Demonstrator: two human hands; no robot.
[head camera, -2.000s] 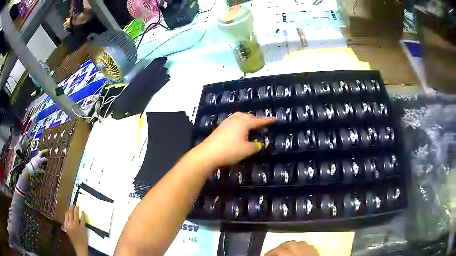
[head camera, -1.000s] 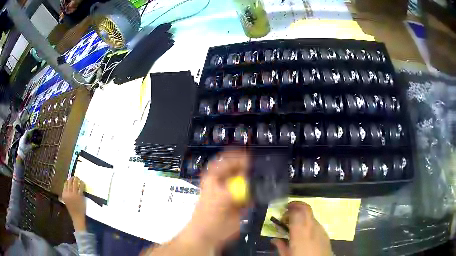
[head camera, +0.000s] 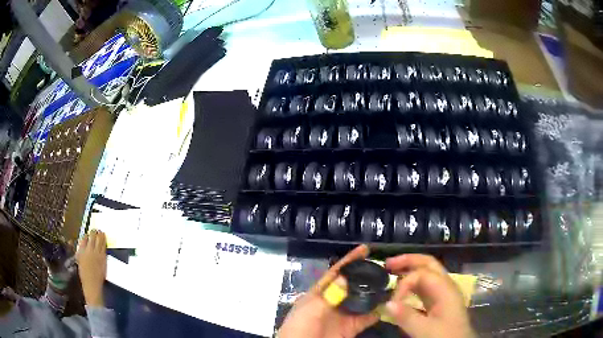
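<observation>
A round black unit (head camera: 365, 285) with a ringed face is held near the bench's front edge, below the compartment tray (head camera: 390, 244). My left hand (head camera: 324, 311) grips its left side and underside, with a yellow finger cot (head camera: 334, 294) on one digit. My right hand (head camera: 428, 297) has its index finger and thumb on the unit's right rim. A small pale patch shows between them. I cannot make out an adhesive strip there. The tray holds rows of similar units on edge, with one gap in the middle row. Pale yellow release liner (head camera: 463, 285) shows behind my right hand.
Stacked black strip sheets (head camera: 215, 142) lie left of the tray, loose black sheets (head camera: 188, 66) beyond them near a fan (head camera: 149, 33). A drink cup (head camera: 332, 25) stands behind. Clear plastic (head camera: 568, 171) lies right. Another person's hand (head camera: 92, 257) and brown gridded tray (head camera: 63, 171) are at left.
My left hand has taken a unit from the tray and brought it down to the front edge. My right hand, which held a black strip one second ago, has come against the unit.
</observation>
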